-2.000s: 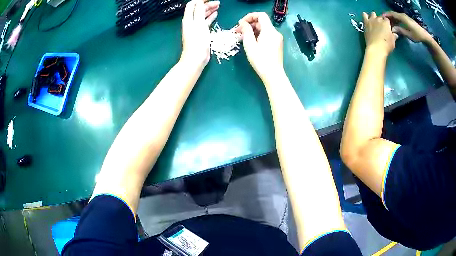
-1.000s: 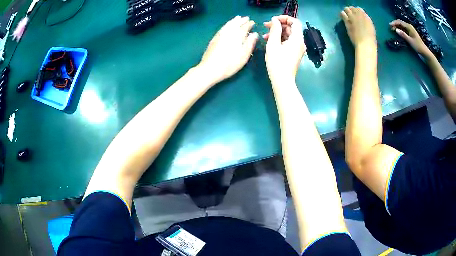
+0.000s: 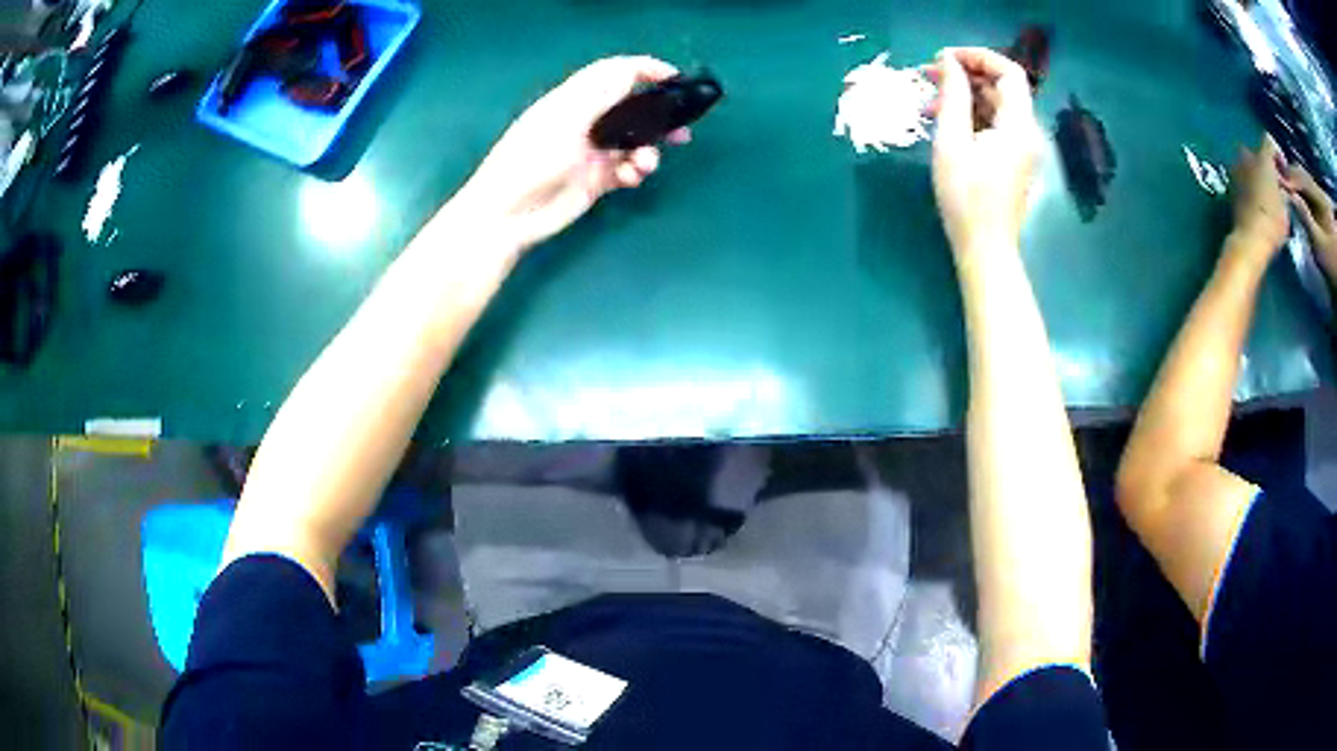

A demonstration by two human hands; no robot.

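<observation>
My left hand holds a black connector housing above the mat, left of the white pile. My right hand is just right of the pile of small white plugs, its thumb and fingertips close together. Whether a plug is between them is too small to tell. A dark reddish connector lies behind my right fingers, partly hidden. An all-black connector part lies on the mat to the right of my right hand.
A blue tray with black and orange parts stands at the far left. Small black lumps and white scraps lie at the left. A co-worker's arm and hands are at the right, beside white pieces and clear plastic.
The view has shifted, so bench things sit elsewhere in the picture. My left hand now holds a black housing and is farther from my right hand. The white pile is uncovered again.
</observation>
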